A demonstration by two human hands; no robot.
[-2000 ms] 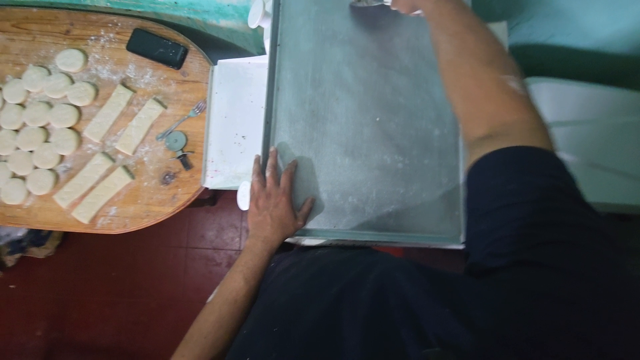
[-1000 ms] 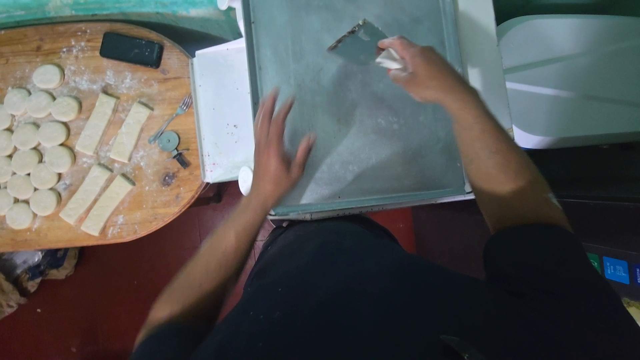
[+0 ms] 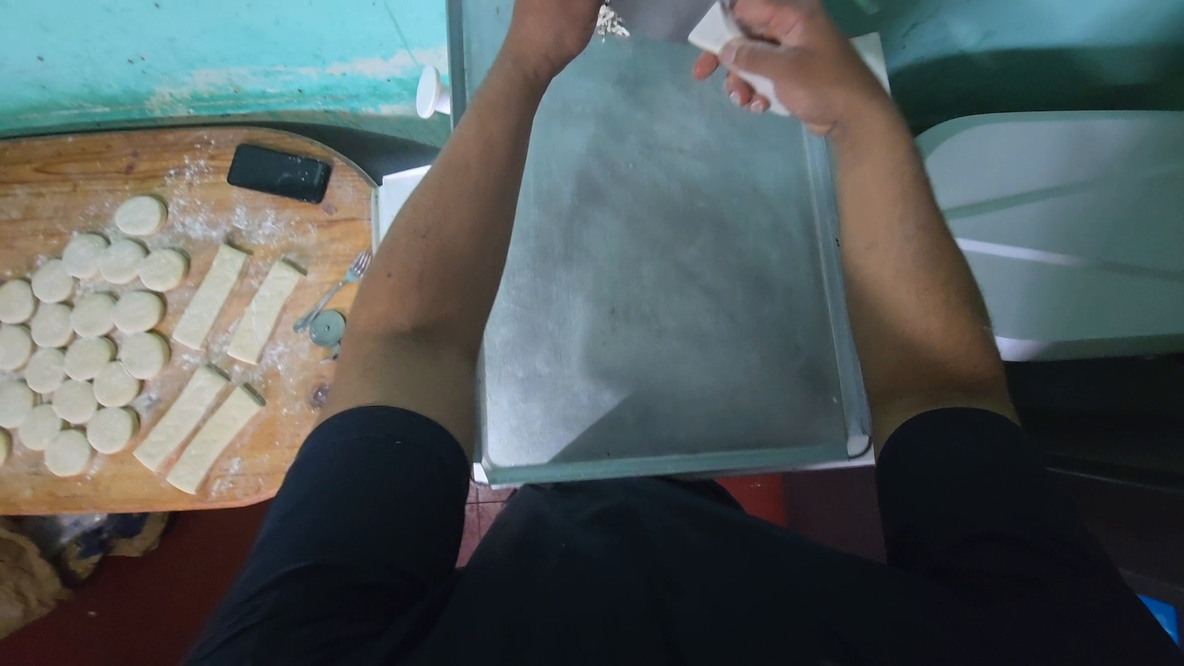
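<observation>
A metal baking tray (image 3: 684, 277) with a raised rim lies in front of my body. My right hand (image 3: 786, 65) grips the white handle of a scraper (image 3: 661, 17) over the tray's far part; its broad blade runs toward the top edge of the view. My left hand (image 3: 560, 28) is at the far left part of the tray, close to the blade, with its fingers cut off by the frame. Pale crumbs (image 3: 610, 22) lie between my left hand and the blade.
On the left, a wooden table (image 3: 351, 208) bears dough rounds (image 3: 139, 313), dough strips (image 3: 264, 310), a black phone (image 3: 278, 173), a fork (image 3: 333, 291) and a small round metal tool (image 3: 326, 328). A white plastic surface (image 3: 1073, 231) stands at right. A turquoise wall (image 3: 231, 55) rises behind.
My left hand has gone from the tray's near left side to its far end. The right hand with the scraper, over the tray's upper middle one second ago, is now also at the far end.
</observation>
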